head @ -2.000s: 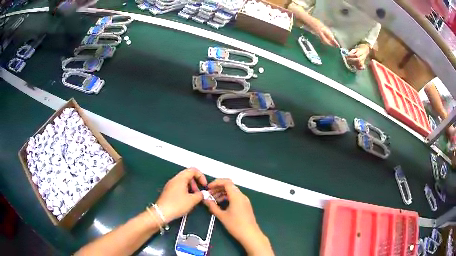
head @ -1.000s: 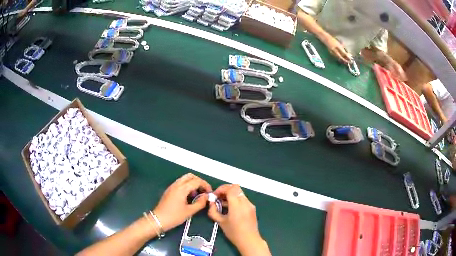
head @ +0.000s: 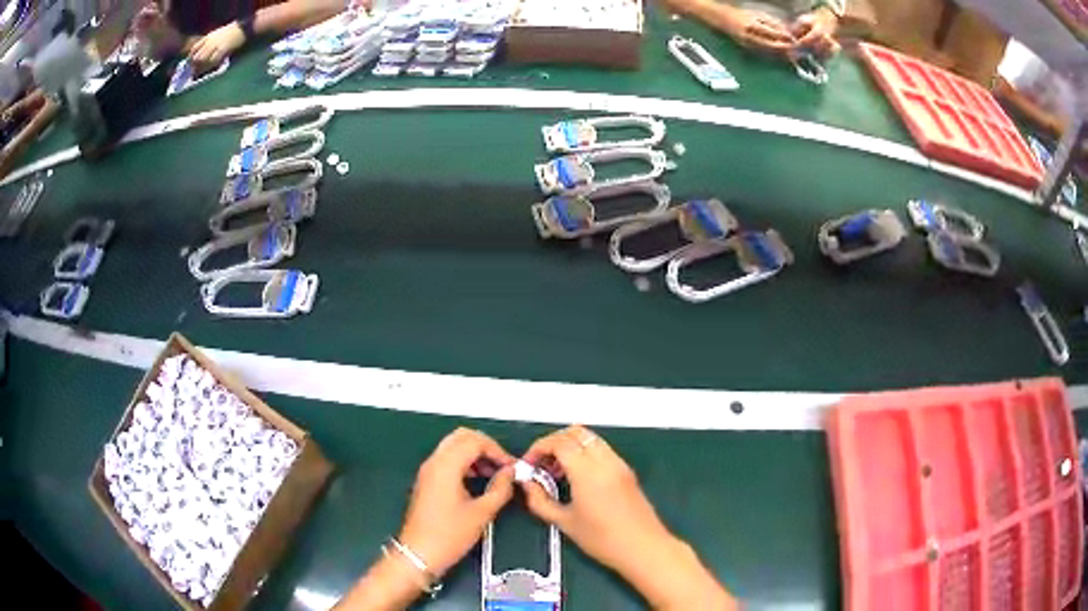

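A loop-shaped housing (head: 521,585) lies on the green surface in front of me, its solid end with a blue patch cut off by the bottom edge. A small white fitting (head: 523,470) is at the housing's rounded far end, between my fingertips. My left hand (head: 457,495) grips the left side of that end with thumb and fingers. My right hand (head: 587,487) grips its right side and the white fitting. The fingers partly hide the rounded end and the fitting.
A cardboard box (head: 290,522) heaped with white fittings stands at left. A red compartment tray (head: 845,477) lies at right. Rows of housings (head: 605,210) lie beyond the white strip (head: 573,401). Across the line are stacked housings (head: 442,42), another box (head: 573,48), another red tray (head: 954,107) and people's hands (head: 764,30).
The view has tilted up and turned, so the far side shows more. My hands stay at the housing's rounded end with the white fitting.
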